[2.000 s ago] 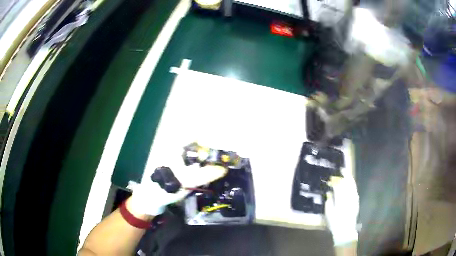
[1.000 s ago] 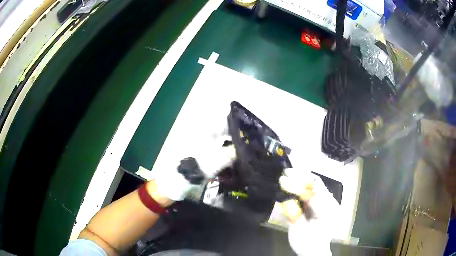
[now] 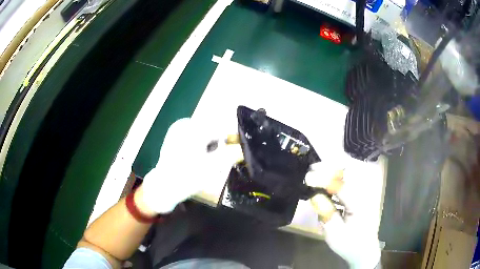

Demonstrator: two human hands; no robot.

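Note:
A black housing [image 3: 263, 202] lies low on the white sheet, with a yellow wire inside. A second black shell or cover [image 3: 276, 149] is tilted up above it, with pale marks on its face. My left hand [image 3: 184, 163], in a white glove with a dark red wristband, has its fingertips on the cover's left edge. My right hand [image 3: 337, 202], gloved in white with yellowish fingertips, grips the cover's lower right corner. Some small thing near the right fingertips is too blurred to tell.
Stacked black ridged shells [image 3: 358, 131] stand right of the sheet. A blurred screwdriver [image 3: 397, 118] hangs over them. A clear plastic bag [image 3: 397, 52], a red digital display [image 3: 330, 33] and a white box [image 3: 337, 11] are beyond. A brown cardboard box [image 3: 455, 194] is far right. A pale rail [image 3: 152, 97] runs left.
The black cover seen lying at the right two seconds ago is now held tilted over the housing. My left hand has moved from the housing's corner to the cover's left edge; my right hand came left.

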